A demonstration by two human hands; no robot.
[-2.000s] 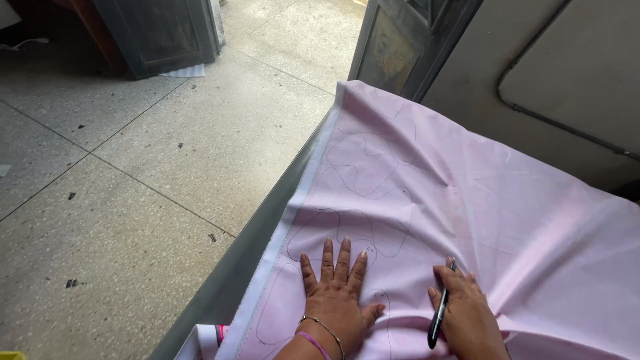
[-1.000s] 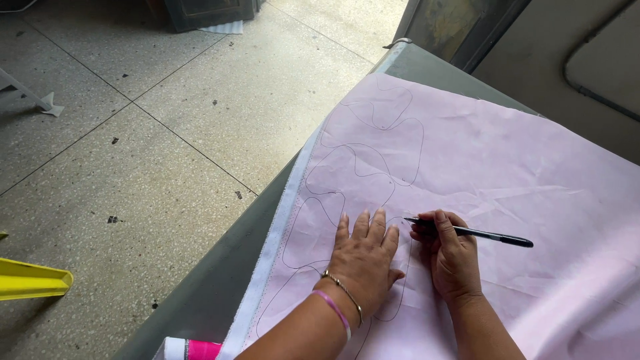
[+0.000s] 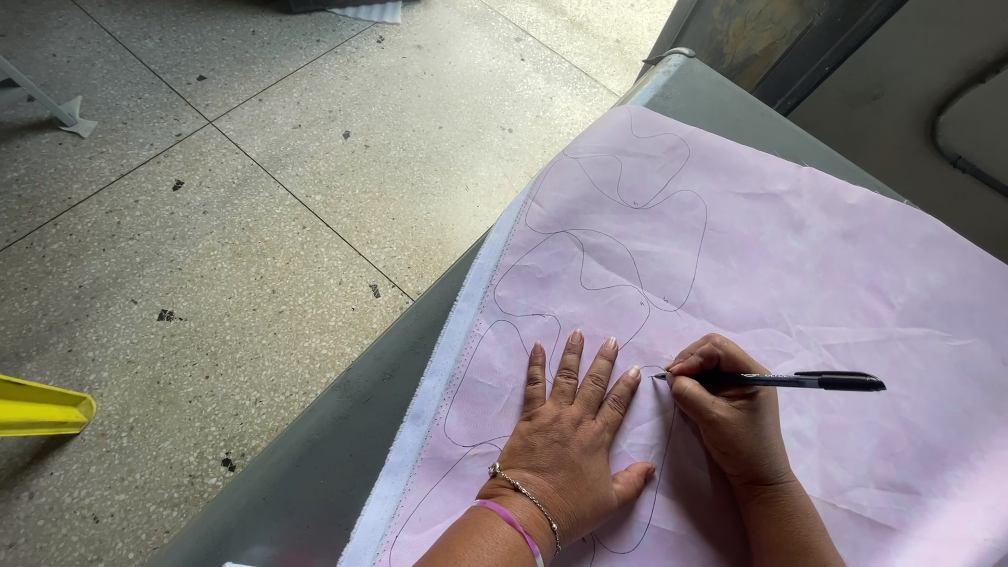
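Pink fabric (image 3: 827, 260) with a pale selvage lies over a table, its left part covered with curved pen outlines. My left hand (image 3: 567, 449) rests flat on it, fingers spread, over some of the outlines. A bracelet and a pink band circle that wrist. To its right, my right hand (image 3: 732, 417) holds a black pen (image 3: 795, 380) between thumb and fingers. The pen's tip is at the fabric, beside a short curved line near my left index finger. Small marks stand inside several outlines.
The grey tabletop (image 3: 315, 441) shows along the fabric's left and far edges. Beyond it is a speckled tile floor (image 3: 260, 260), with a yellow object (image 3: 43, 405) at the left and a thin leg (image 3: 39, 90) behind it. A dark panel (image 3: 780, 39) stands past the far corner.
The pen pointed down along my right palm two seconds ago; now its tip is at the fabric close to my left hand. The fabric lies flatter, and the table's far corner is uncovered.
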